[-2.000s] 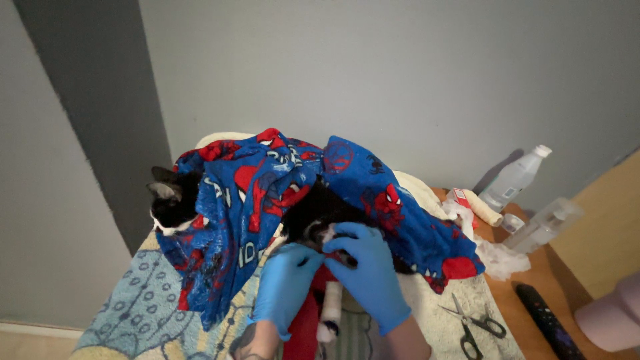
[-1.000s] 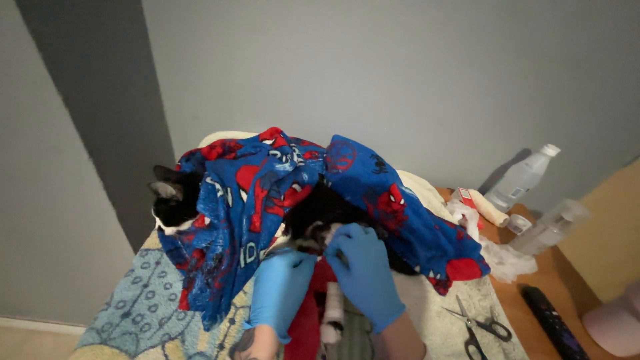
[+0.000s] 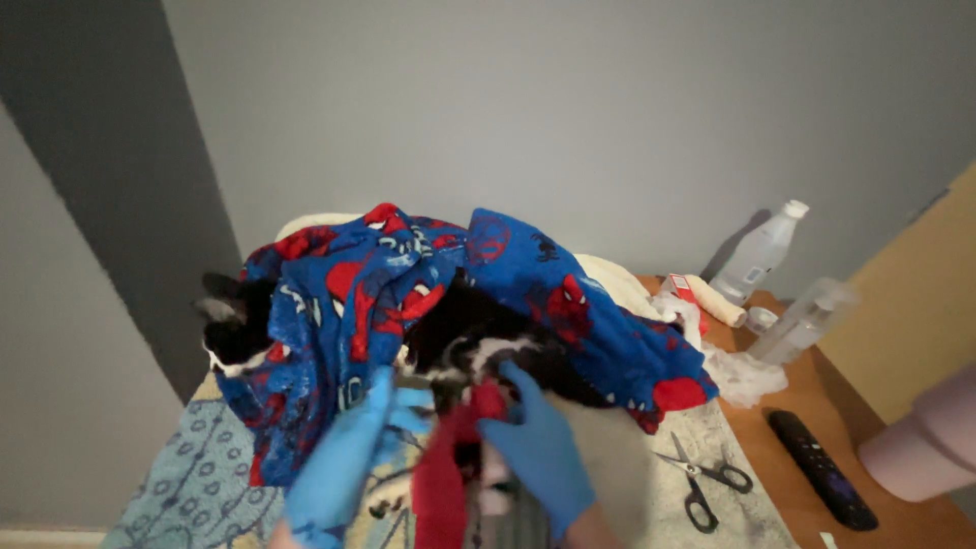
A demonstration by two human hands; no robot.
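Observation:
A black and white cat (image 3: 232, 324) lies on towels, partly covered by a blue and red fleece blanket (image 3: 526, 267). Its head is at the left, and dark and white fur shows bare in the middle. My left hand (image 3: 358, 450), in a blue glove, is just below that fur with fingers apart and nothing visible in them. My right hand (image 3: 534, 442), also gloved, is beside a strip of red cloth (image 3: 442, 480) that runs toward me; its fingers reach the fur. Blur hides whether it grips the cloth. A pale roll-like item lies partly hidden between my wrists.
Scissors (image 3: 692, 471) with black handles lie on the pale towel (image 3: 610, 457) at the right. On the wooden surface (image 3: 751, 431) are a black remote control (image 3: 823, 469), a pink cup (image 3: 930, 438), a plastic bottle (image 3: 762, 252), a clear bottle (image 3: 804, 324), a rolled bandage (image 3: 715, 301) and crumpled plastic (image 3: 743, 374).
My left hand has moved away from my right, and its fingers have spread. More of the red cloth shows between my hands. The cat's head stays at the left.

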